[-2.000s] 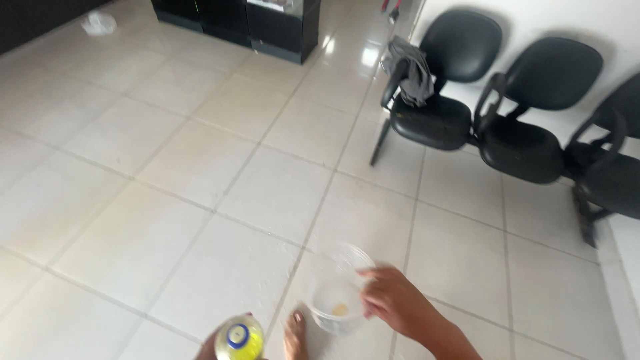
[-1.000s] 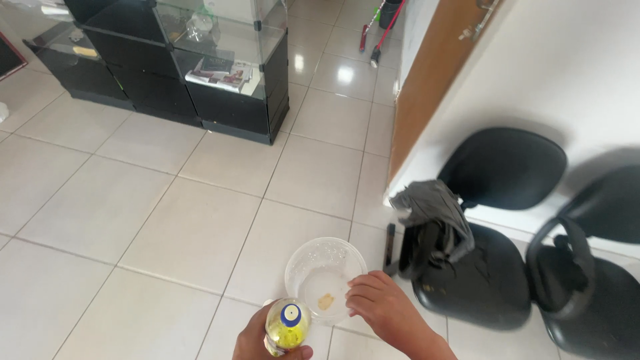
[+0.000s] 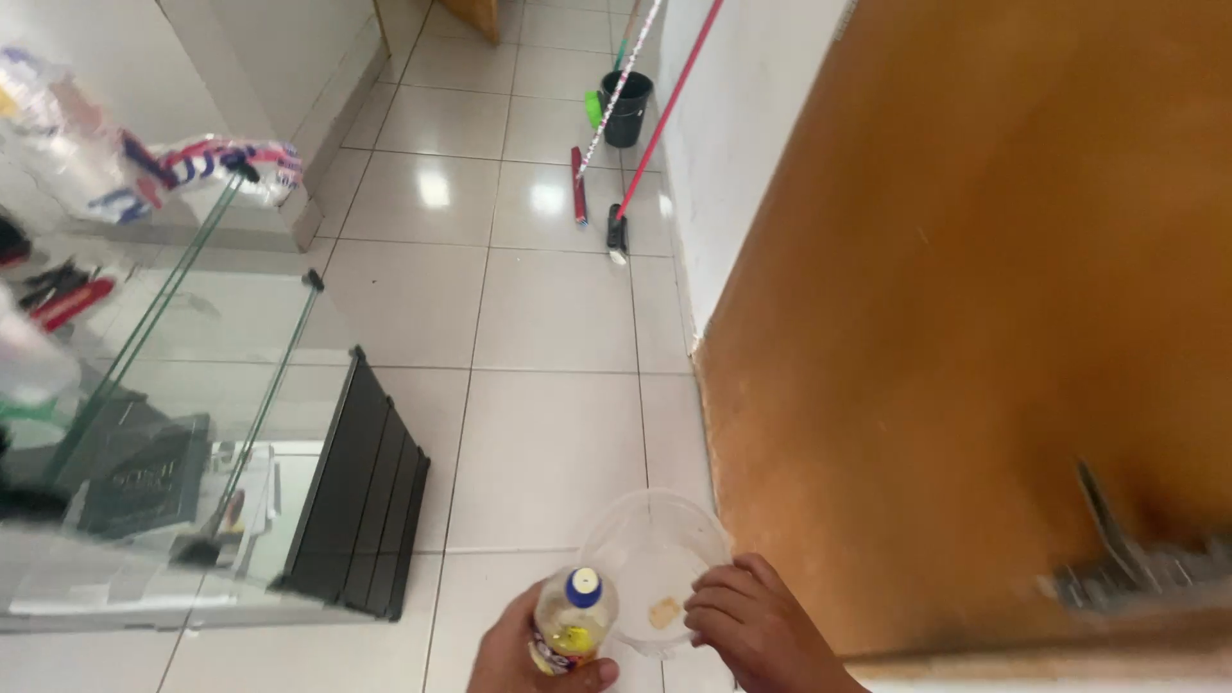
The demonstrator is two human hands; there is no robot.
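My left hand (image 3: 510, 640) is closed around a clear plastic bottle (image 3: 570, 626) with a blue and white cap, a printed label and something yellow showing at its front. Just right of it, my right hand (image 3: 760, 621) grips the rim of a translucent plastic tub (image 3: 654, 539). A small tan patch (image 3: 664, 612) shows in the tub's lower part; whether it is inside or on the outside I cannot tell. The bottle overlaps the tub's left edge in view.
At left stands a glass-topped display case (image 3: 361, 500) with plastic packages above it. A brown wooden panel (image 3: 943, 337) fills the right. Farther along the tiled floor are a squeegee (image 3: 578, 188), a brush with a red handle (image 3: 617, 231) and a black bucket (image 3: 626, 108) by the white wall.
The view has moved along toward the passage; the black chairs have left it, and the display case and wooden panel are nearer. Both hands still hold the bottle and tub.
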